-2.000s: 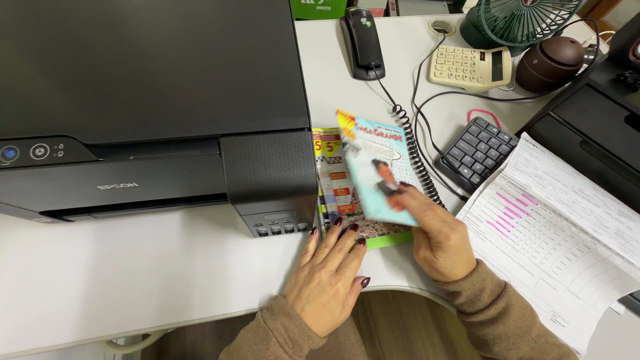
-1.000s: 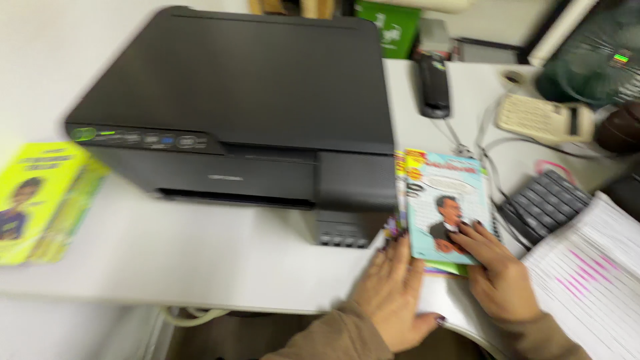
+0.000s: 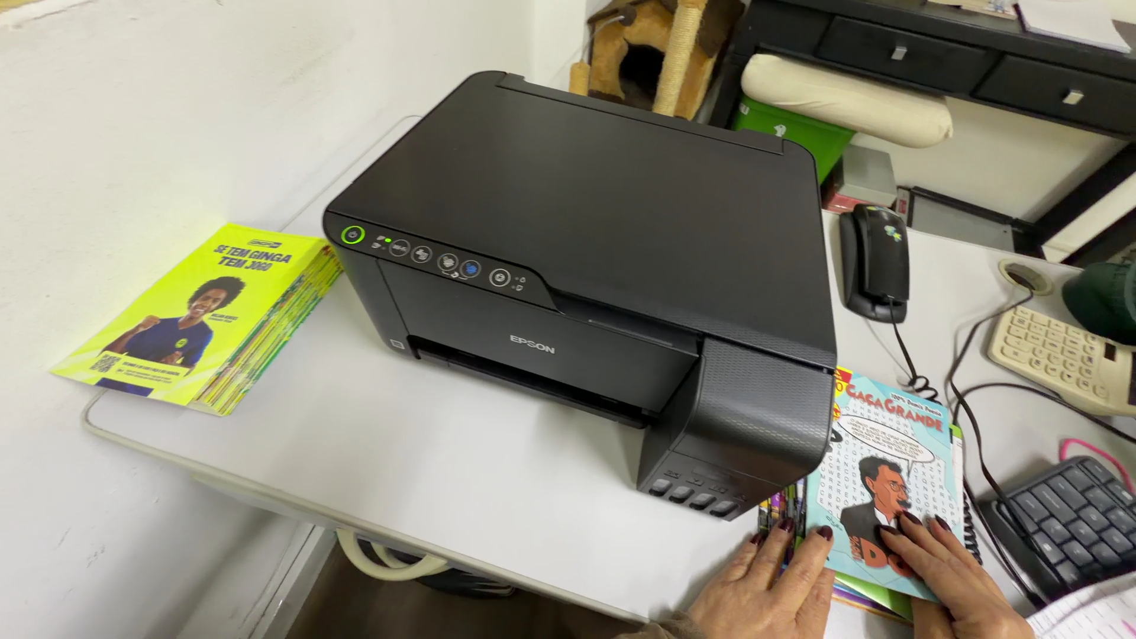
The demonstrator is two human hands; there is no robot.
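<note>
A light-blue word-puzzle magazine [image 3: 887,479] tops a small stack of magazines at the lower right, close beside the black Epson printer [image 3: 577,222]. My left hand [image 3: 768,581] lies with its fingers along the stack's left edge, by the printer's ink tank corner. My right hand [image 3: 963,577] rests its fingers on the cover's lower right part, with the thumb side low and partly hidden. A taller stack of magazines [image 3: 204,319] with a yellow-green cover stands left of the printer. Its power button glows green.
Behind the stack on the right lie a black telephone handset [image 3: 874,262] and its coiled cord. A beige calculator [image 3: 1061,351], a black keyboard [image 3: 1069,524] and loose cables are further right. Behind the printer are a green box [image 3: 790,133] and a cat tree [image 3: 679,58].
The light-blue magazine, held raised in my right hand two seconds ago, now lies on the stack with my right hand on it. The view has swung left and up.
</note>
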